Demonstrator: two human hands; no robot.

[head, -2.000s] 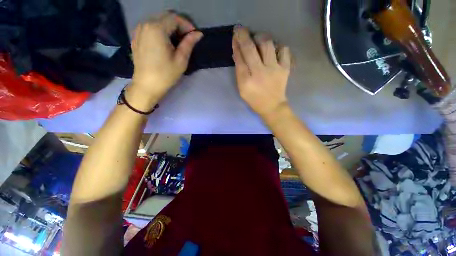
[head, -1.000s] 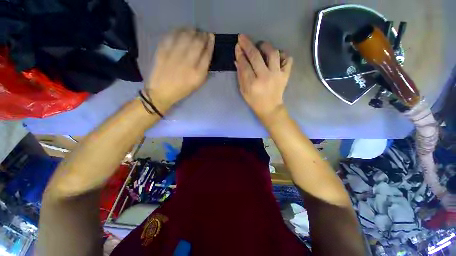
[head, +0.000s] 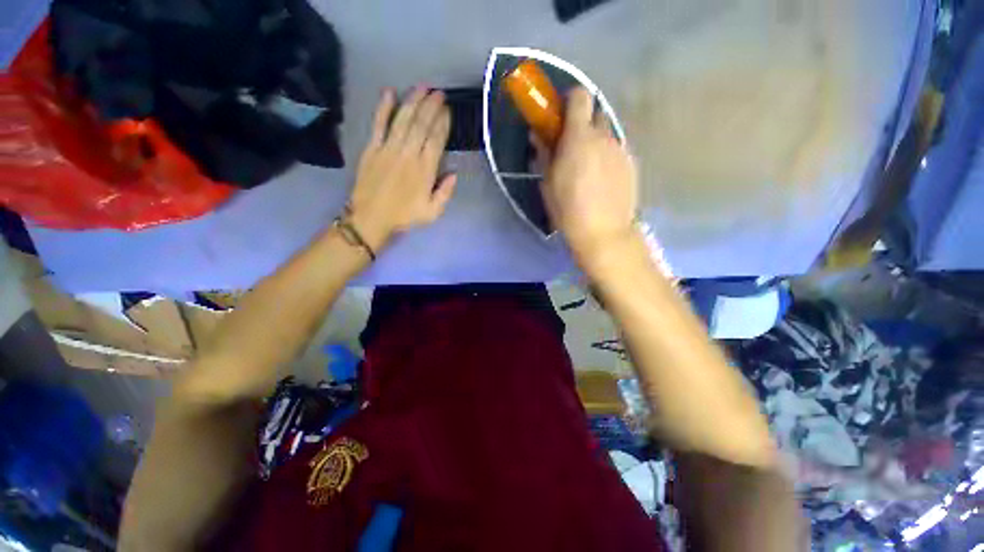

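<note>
A small black fabric piece (head: 464, 119) lies flat on the pale blue-purple ironing table. My left hand (head: 408, 167) lies flat with fingers apart on its left end. My right hand (head: 591, 173) is closed on the orange-brown handle of the steam iron (head: 514, 146). The iron's dark soleplate with white rim sits at the right end of the black piece and hides whatever part lies under it.
A crumpled black heap (head: 227, 86) lies on a shiny red plastic bag (head: 108, 178) at the table's left. A dark piece (head: 577, 7) is cut off at the far edge. A brownish stain (head: 745, 140) marks the table at right. Grey and white cloth (head: 820, 399) lies below right.
My right hand has let go of the black piece and taken the iron, which has moved left from its place on the right. My left hand has flattened on the piece.
</note>
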